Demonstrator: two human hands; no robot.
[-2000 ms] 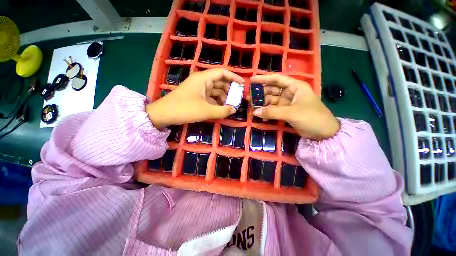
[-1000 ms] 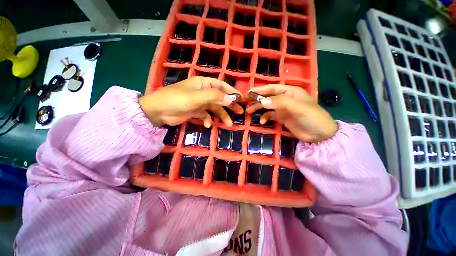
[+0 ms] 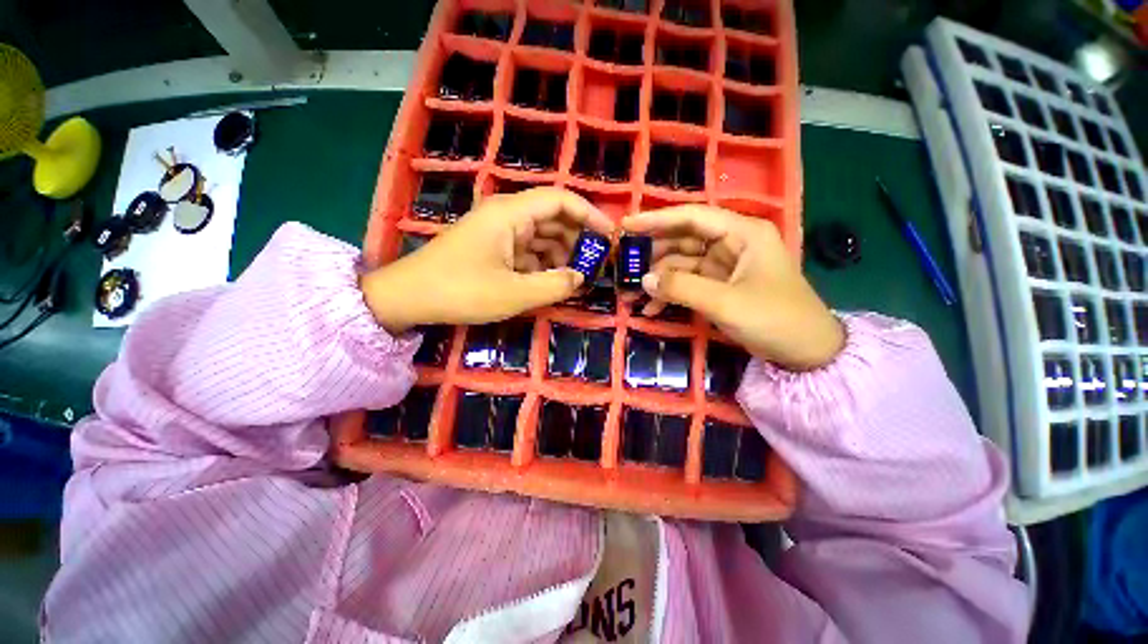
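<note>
My left hand holds a small glossy black watch unit between thumb and fingers, its face up with blue-white marks showing. My right hand holds a similar watch unit the same way, close beside the first. Both are above the middle of the orange-red foam tray. Dark units fill most of its cells; a cell at the right and part of one near the top middle show bare foam. My hands and sleeves hide some cells.
A white foam tray of dark units lies at right. A blue pen and a small dark part lie on the green mat. At left are round parts on white paper, a yellow fan and black cables.
A second ago both units were tilted edge-on and mostly hidden by my fingers. Now they are turned face up with blue-white marks showing. My hands stay over the same part of the tray.
</note>
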